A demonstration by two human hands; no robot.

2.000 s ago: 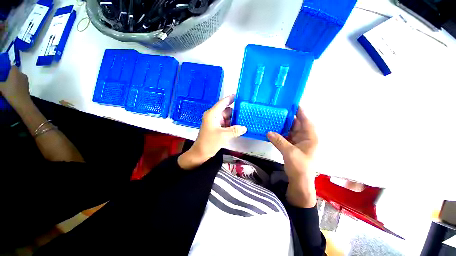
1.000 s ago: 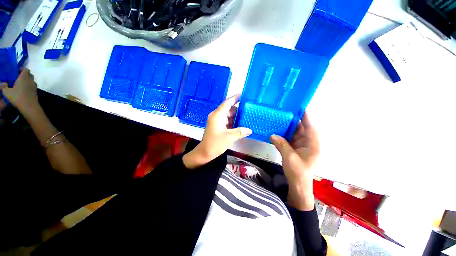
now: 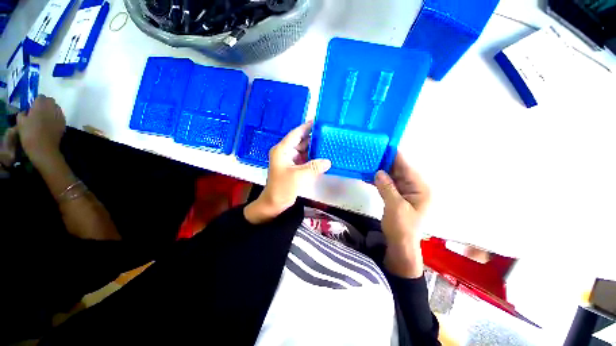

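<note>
My left hand [image 3: 287, 174] and my right hand [image 3: 404, 196] hold a bright blue insert tray [image 3: 363, 101] by its lower corners, above the table's front edge. It looks lighter blue than the others, with two narrow slots above a dotted pocket and no cable in it. I cannot tell whether it is one tray or several nested. Left of it, several darker blue trays [image 3: 273, 118] lie in a row on the table. A solid blue stack of trays [image 3: 451, 34] stands behind on the right.
A grey cable basin [image 3: 270, 39] heaped with black cables stands at the back. Retail boxes [image 3: 81, 37] lie at the far left, and another box [image 3: 530, 64] at the back right. Another person's hand [image 3: 42, 128] is at the left edge. Red stools [image 3: 473, 267] show below the table.
The held tray has moved a little up and away from me, tilting slightly. My right thumb has shifted towards its lower right corner. The other person's hand at the left has moved.
</note>
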